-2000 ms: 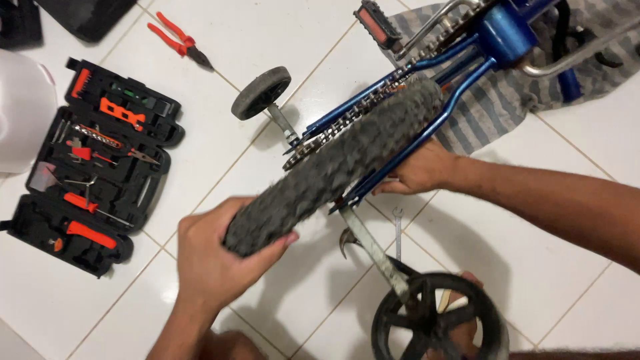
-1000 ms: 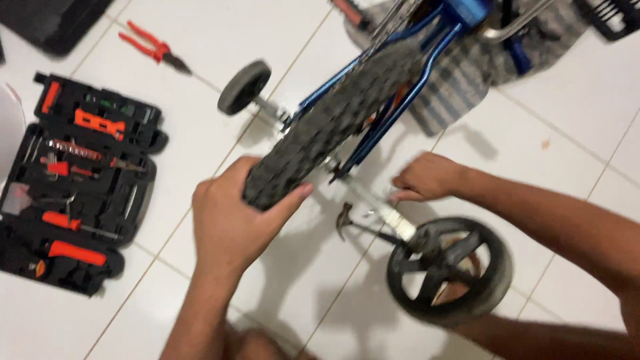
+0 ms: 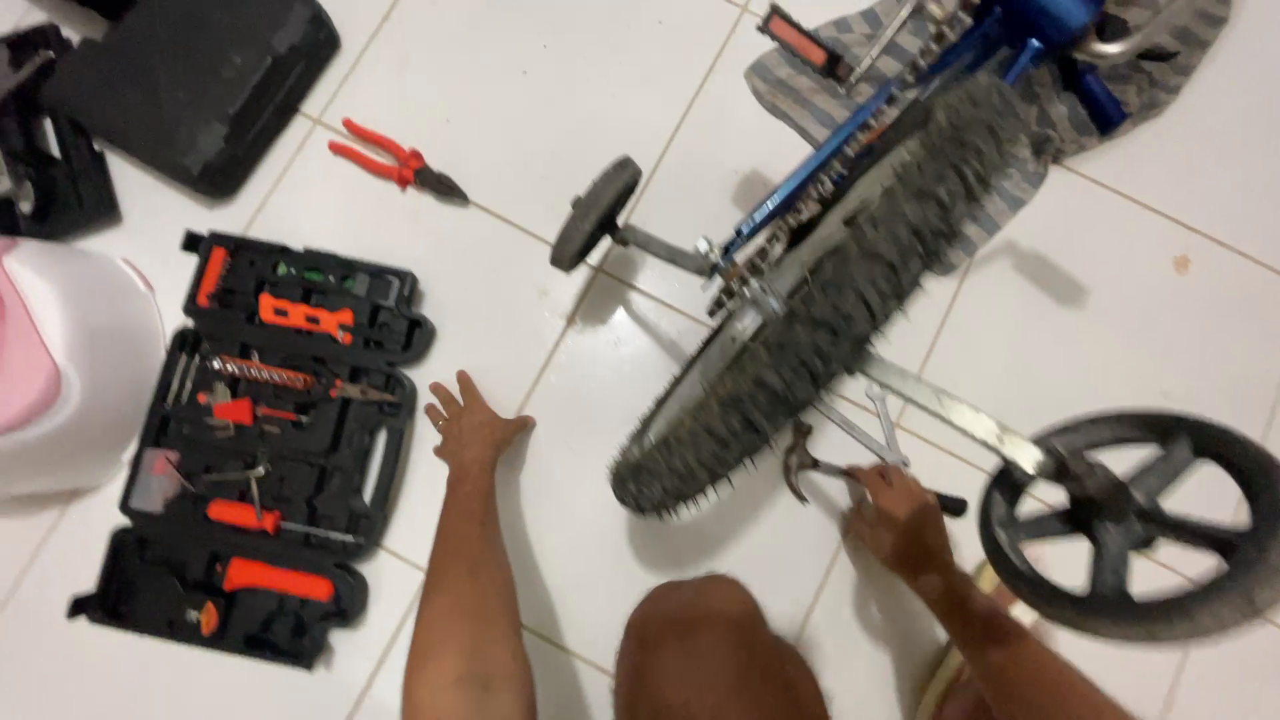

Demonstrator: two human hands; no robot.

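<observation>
My left hand is spread over the tiled floor just right of an opened tool case, holding nothing. My right hand is at the handle of a claw hammer beside two wrenches; whether the fingers grip it is unclear. Above lies a blue bicycle frame with a knobby tire, touched by neither hand. A small training wheel juts out at its left, a larger spoked one at its right on a metal arm.
Red-handled pliers lie on the floor above the case. A black case sits at upper left, and a white and pink plastic container stands at the left edge. Striped cloth lies beneath the frame. My knee is at bottom centre.
My left hand has let go of the knobby tire and moved left toward the tool case. My right hand has moved from beside the wheel's metal arm down to the hammer.
</observation>
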